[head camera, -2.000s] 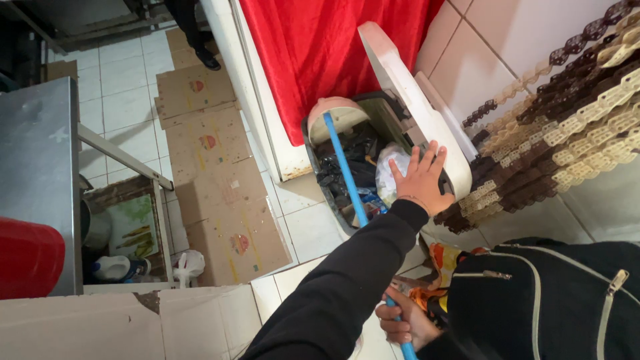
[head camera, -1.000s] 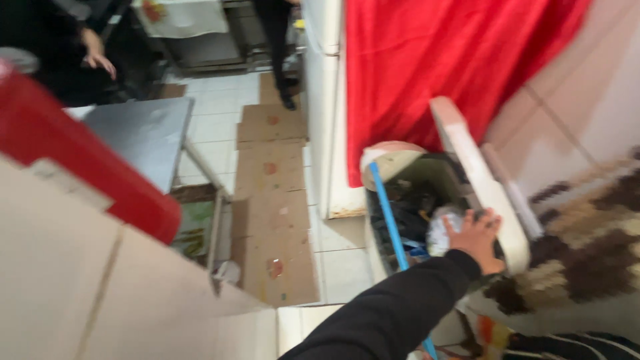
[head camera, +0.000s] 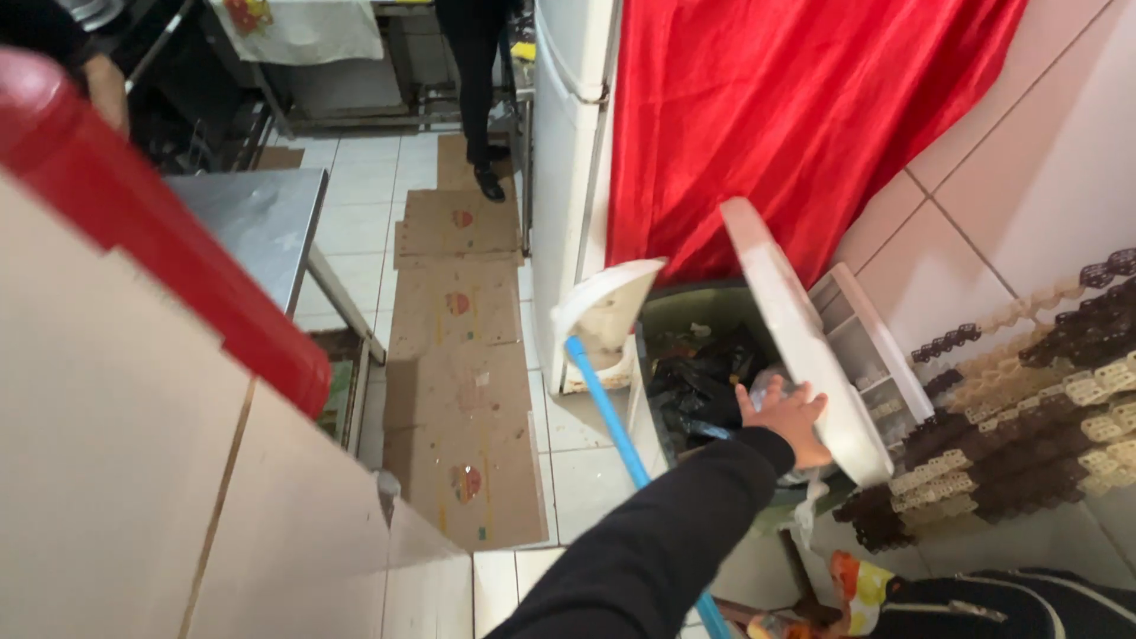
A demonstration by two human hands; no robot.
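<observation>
My left hand [head camera: 785, 422], in a black sleeve, rests with spread fingers against the raised white lid [head camera: 808, 342] of a waste bin [head camera: 701, 302]. Black plastic bags [head camera: 710, 382] and other rubbish lie inside the bin. Left of its rim, a white scoop [head camera: 612, 306] that looks like a dustpan is tilted in front of the fridge. A blue pole [head camera: 612, 422] meets the scoop and runs down behind my left forearm to the bottom edge. My right hand is out of view.
A white fridge [head camera: 568, 177] and red cloth [head camera: 754, 115] stand behind the bin. Flattened cardboard [head camera: 461, 373] covers part of the tiled floor. Left are a metal table [head camera: 257, 222] and tiled ledge [head camera: 293, 497]. A person's leg [head camera: 475, 98] and another person's hand [head camera: 106, 89] show.
The scoop has moved from the bin's rim to its left side. My right hand, seen on the pole two seconds ago, is out of view. The view has swung left.
</observation>
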